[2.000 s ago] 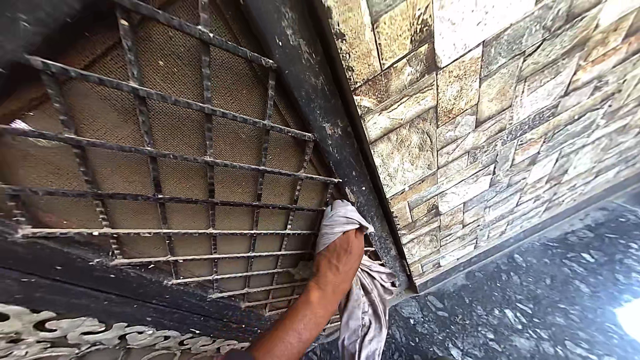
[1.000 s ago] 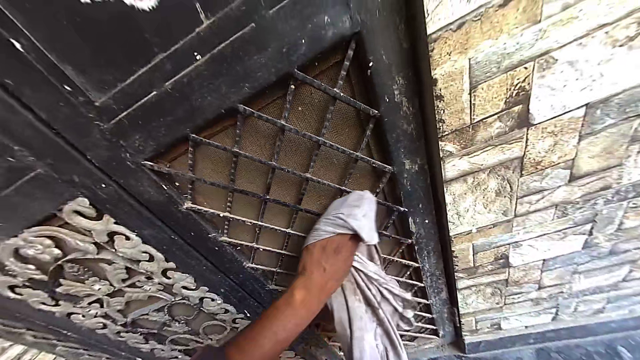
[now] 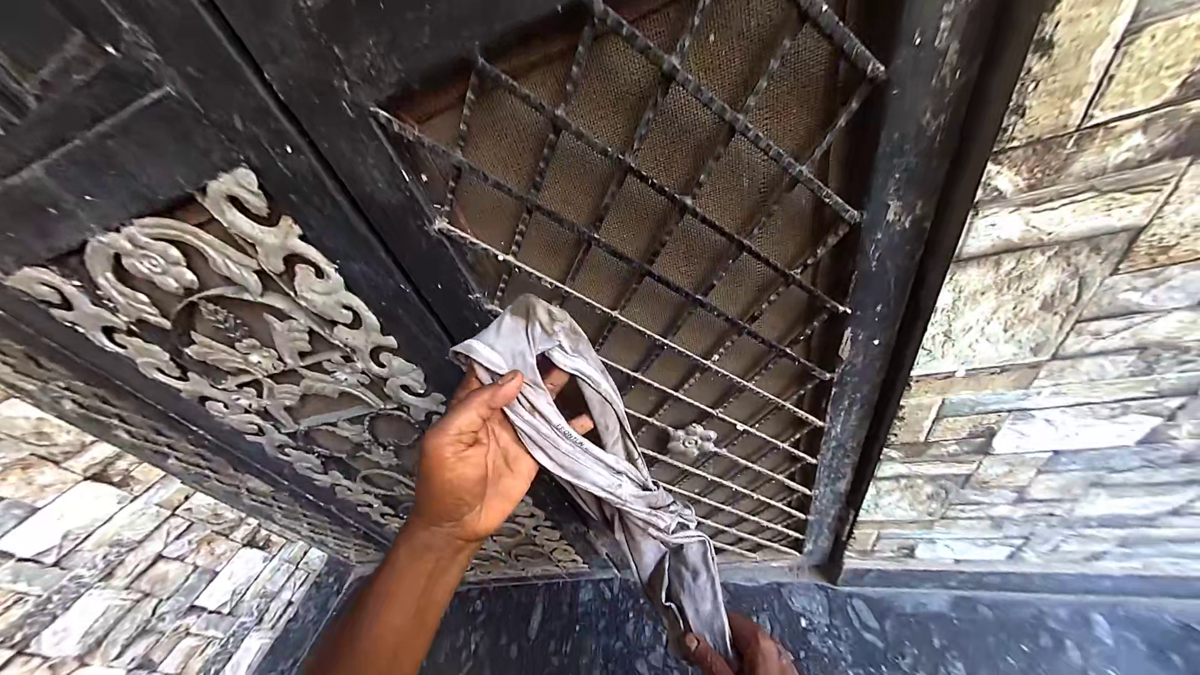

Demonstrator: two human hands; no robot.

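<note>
A grey-white cloth stretches between my two hands, hanging in front of a black door. My left hand holds its upper end, with the palm turned up and the thumb over the fabric; some fingers show through a loop in it. At the bottom edge, my right hand grips the lower, twisted end and is partly cut off by the frame. Behind the cloth is a dusty metal lattice over brown mesh, with a small flower-shaped ornament on its lower part.
A carved scrollwork panel lies left of the lattice, beyond the black door frame. Stone-tiled wall rises at the right, and another stone-clad surface shows at lower left. Dark speckled stone floor runs along the bottom.
The cloth, earlier bunched in one hand against the lattice, is now away from it and drawn out between both hands. A second hand has come into view. The view has shifted left.
</note>
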